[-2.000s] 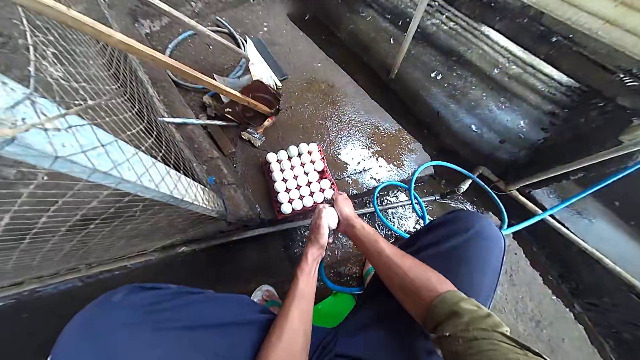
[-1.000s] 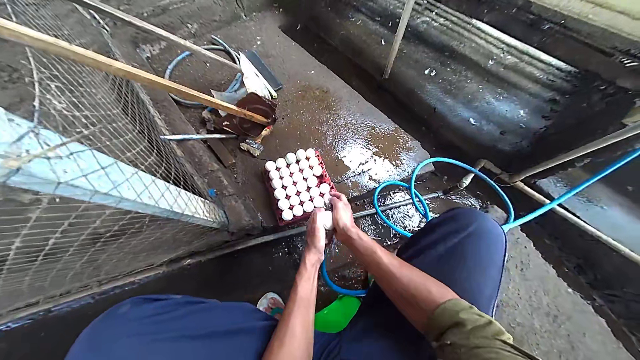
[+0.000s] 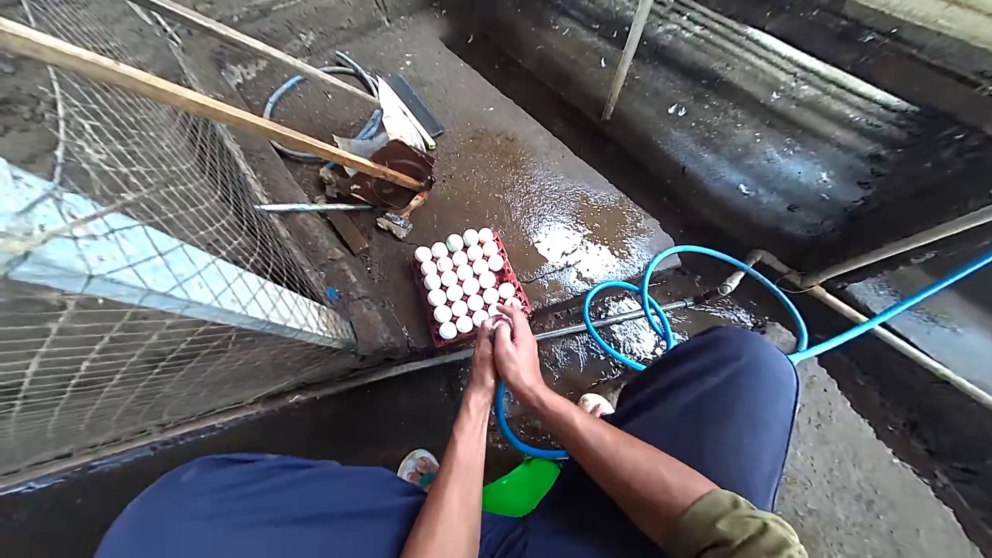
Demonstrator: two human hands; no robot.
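A red plastic egg tray (image 3: pixel 513 271) holding many white eggs (image 3: pixel 463 271) lies on the wet concrete just beyond my hands. My left hand (image 3: pixel 483 360) and my right hand (image 3: pixel 515 353) are pressed together at the tray's near right corner, cupped around a white egg (image 3: pixel 498 322) that shows only partly between the fingers. Which of the two hands bears the egg more is hidden. A blue hose (image 3: pixel 508 426) runs down beneath my wrists, beside a bright green plastic object (image 3: pixel 521 488) between my knees.
The blue hose loops (image 3: pixel 597 291) over a metal pipe (image 3: pixel 635 314) at right. Wire netting (image 3: pixel 155 178) with a light-blue beam (image 3: pixel 155 263) stands at left. A wooden pole (image 3: pixel 209 108) slants toward a rusty brown plate (image 3: pixel 391 174) and a coiled grey hose (image 3: pixel 271 101).
The egg showed more fully between my hands in the earlier frames; now my fingers cover most of it. A gap in the tray's near right part shows more plainly.
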